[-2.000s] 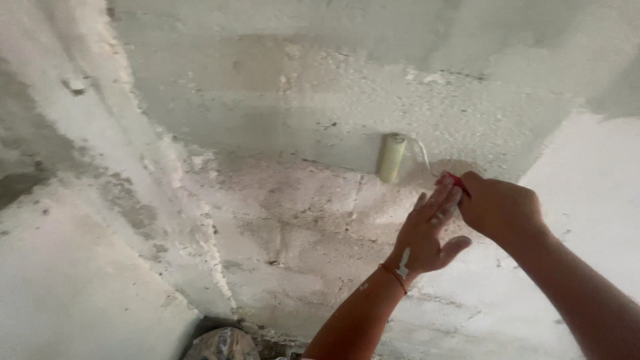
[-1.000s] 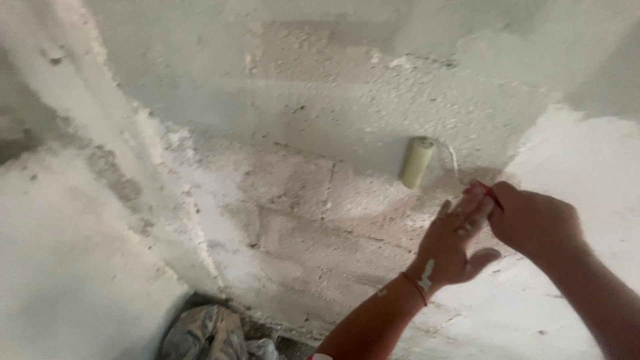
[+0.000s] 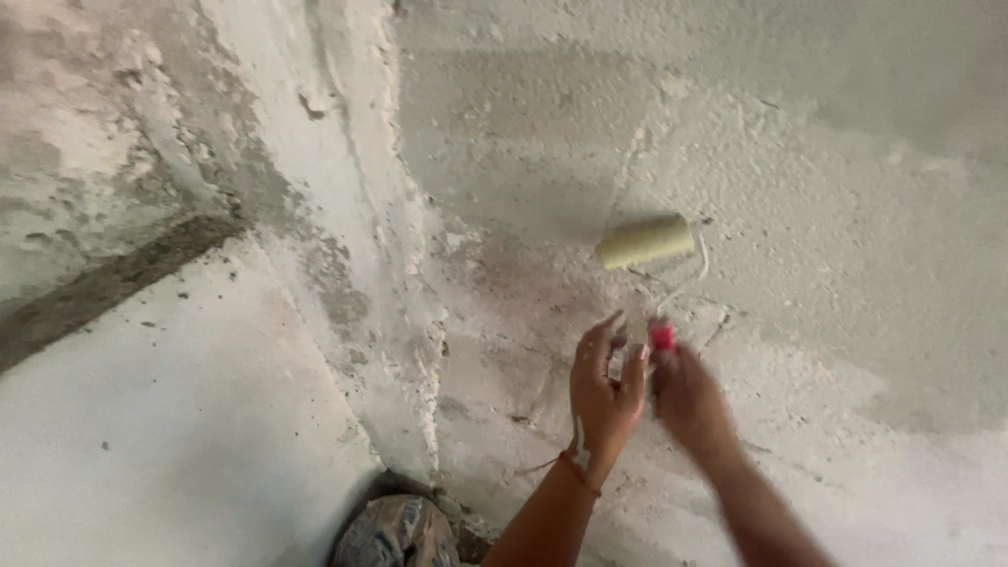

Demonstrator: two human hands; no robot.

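Observation:
A paint roller with a pale yellow-green sleeve, a bent wire frame and a red handle is against the rough wall. My right hand, somewhat blurred, grips the handle below its red end. Just left of it is my left hand, fingers curved and apart, with nothing in it; the thumb is near the handle, and whether they touch I cannot tell. Whitish paint marks that hand and wrist, and a thin cord is tied round the wrist. The wall shows block joints under patchy whitish and grey-green coating.
To the left a rough vertical edge of plaster runs down beside a smoother whitish surface. A dark ledge or gap slants across the far left. At the bottom, a crumpled printed bag lies in the corner.
The roller has turned from near upright to lying nearly level. My left hand has come away from the red handle, which it was touching or overlapping before. My right hand still grips it.

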